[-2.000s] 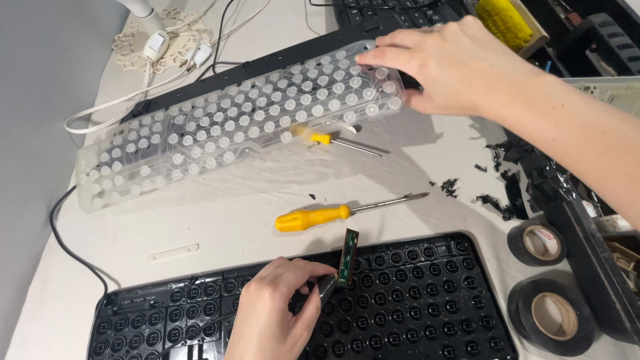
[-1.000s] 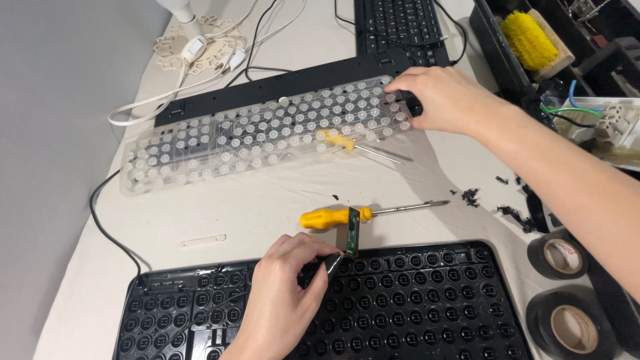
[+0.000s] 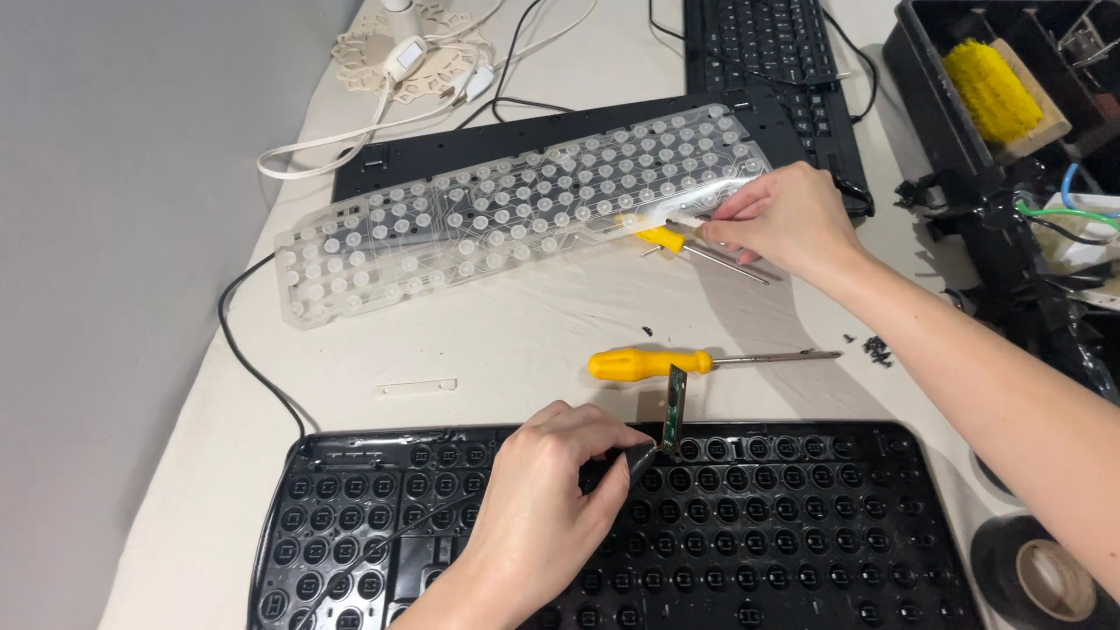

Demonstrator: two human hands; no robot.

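Observation:
My left hand (image 3: 560, 490) pinches the black cable of a small green circuit board (image 3: 674, 409), which stands nearly upright above the top edge of a black keyboard shell (image 3: 761, 525). My right hand (image 3: 779, 214) has its fingers closed on the lower right edge of a clear membrane sheet with rubber domes (image 3: 525, 210). The sheet lies partly over a dark keyboard back cover (image 3: 472, 136). A yellow-handled screwdriver (image 3: 652, 364) rests between the shell and the sheet. Another yellow-handled screwdriver (image 3: 661, 237) lies partly under the sheet, close to my right fingers.
A second black keyboard (image 3: 761, 52) lies at the back. At right are a black toolbox (image 3: 945, 105) with a yellow brush (image 3: 993, 92), small screws (image 3: 877, 351) and a tape roll (image 3: 1046, 569). White cables (image 3: 341, 149) lie at upper left, a clear strip (image 3: 416, 387) at left.
My right hand has moved from the sheet's upper right corner to its lower right edge. The left hand still holds the circuit board's cable over the shell.

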